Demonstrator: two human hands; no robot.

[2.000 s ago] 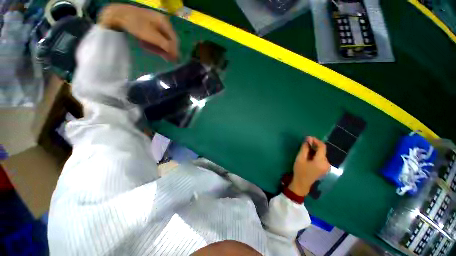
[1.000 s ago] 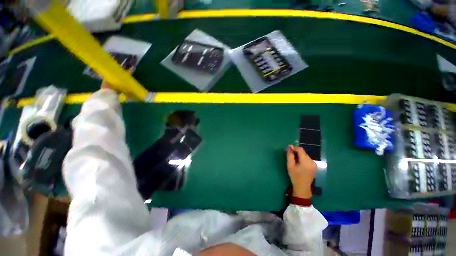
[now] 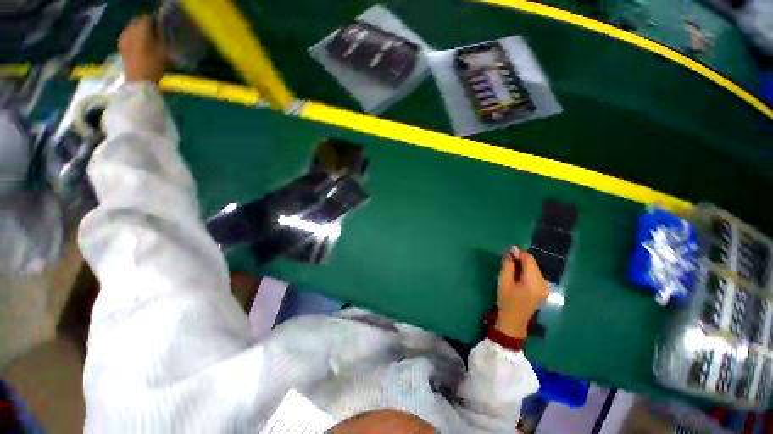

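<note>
My left hand [image 3: 142, 49] is at the far upper left beyond the yellow tape, beside a blurred grey bag [image 3: 182, 38]. Whether its fingers hold the bag cannot be told. My right hand [image 3: 519, 288] rests at the right on the green mat, its fingers curled on a small dark thing, perhaps tweezers. Just right of it lies a strip of black adhesive pieces [image 3: 553, 241] on shiny backing. Two opened devices, one dark [image 3: 375, 55] and one with a patterned inside [image 3: 493, 83], lie on bubble bags beyond the tape.
Glossy black film sheets [image 3: 292, 216] lie on the mat at left. A yellow bar [image 3: 241, 51] slants across the upper left. A blue box [image 3: 648, 254] with white strips and a battery tray [image 3: 720, 314] stand at right. A tape roll [image 3: 91, 110] is at far left.
My left hand has reached out from above the film sheets to the upper left, beyond the tape. My right hand has stayed beside the black pieces. The view has turned and shifted.
</note>
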